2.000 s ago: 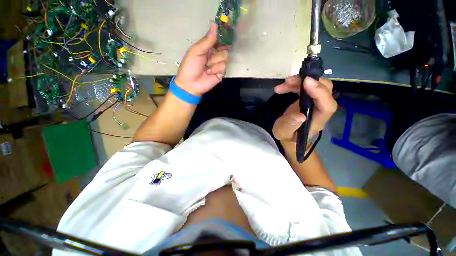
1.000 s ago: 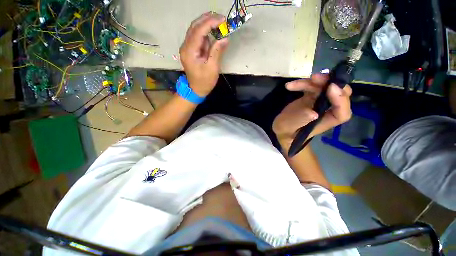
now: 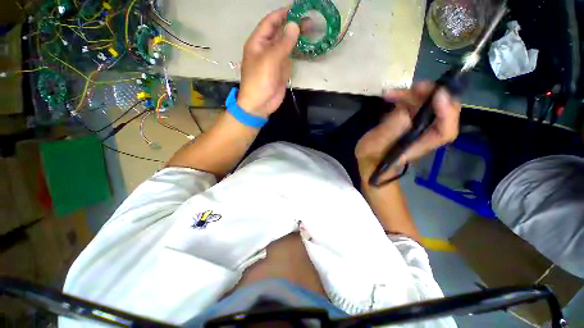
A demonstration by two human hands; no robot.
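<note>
My left hand [image 3: 267, 64], with a blue wristband [image 3: 242, 110], holds a green ring PCB [image 3: 328, 38] by its left edge over the pale board [image 3: 371, 51]. The ring's open centre and shiny dots face the camera. A thin lead wire runs up from its right side. My right hand [image 3: 419, 125] is closed around the black handle of the soldering iron [image 3: 416, 128]. The iron is blurred and its metal barrel slants up and right, with the far end beside the round dish [image 3: 456, 22]. The dish holds shiny contents.
Tangled wired boards [image 3: 96, 51] lie at the left. A crumpled tissue [image 3: 512, 54] lies right of the dish. A green piece [image 3: 75, 173] is at lower left. Below the bench at right are a blue stool [image 3: 458, 173] and a person's grey-clothed part [image 3: 544, 208].
The board in my left hand has turned from edge-on, components showing, to its flat ring face. The iron has swung from nearly upright to slanting right, by the dish.
</note>
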